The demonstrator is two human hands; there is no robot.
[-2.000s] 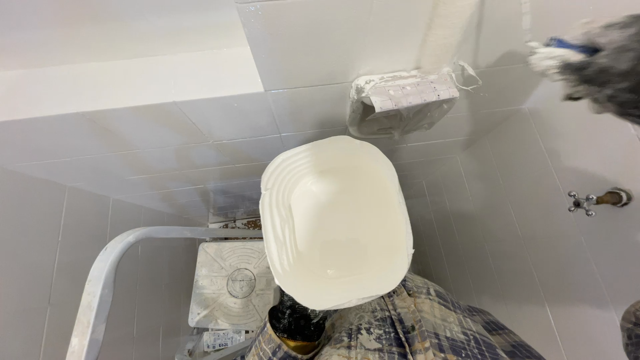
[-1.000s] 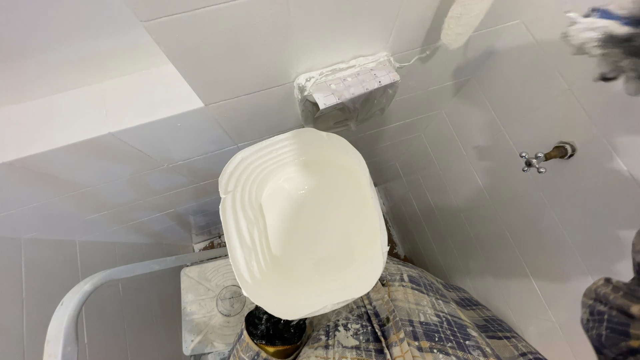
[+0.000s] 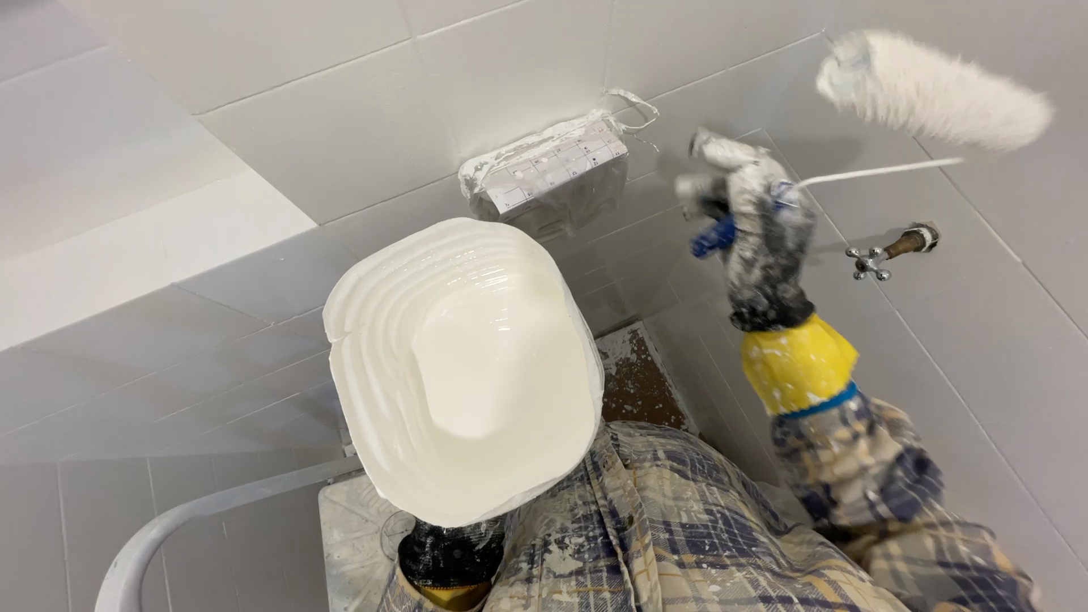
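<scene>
My right hand (image 3: 756,225), in a paint-stained glove with a yellow cuff, is closed around the blue handle (image 3: 714,237) of a paint roller. The roller's fluffy white sleeve (image 3: 943,89) is at the upper right, off the wall. My left hand (image 3: 450,552), in a black glove, is at the lower edge of a white tub (image 3: 357,408) of white paint; its fingers are hidden under the tub, which it seems to support. A paint-smeared wall fixture (image 3: 544,174), partly covered with printed paper and plastic, is just above the tub.
A metal tap with a cross handle (image 3: 869,263) sticks out of the tiled wall at right. A curved metal rail (image 3: 195,506) runs at lower left beside a paint-spattered plastic platform (image 3: 348,544). A ledge (image 3: 161,229) juts out at upper left. A spattered brown surface (image 3: 637,378) lies below.
My right hand has come inward and down from the upper right edge, bringing the roller off the wall. The tub remains held up in front of me.
</scene>
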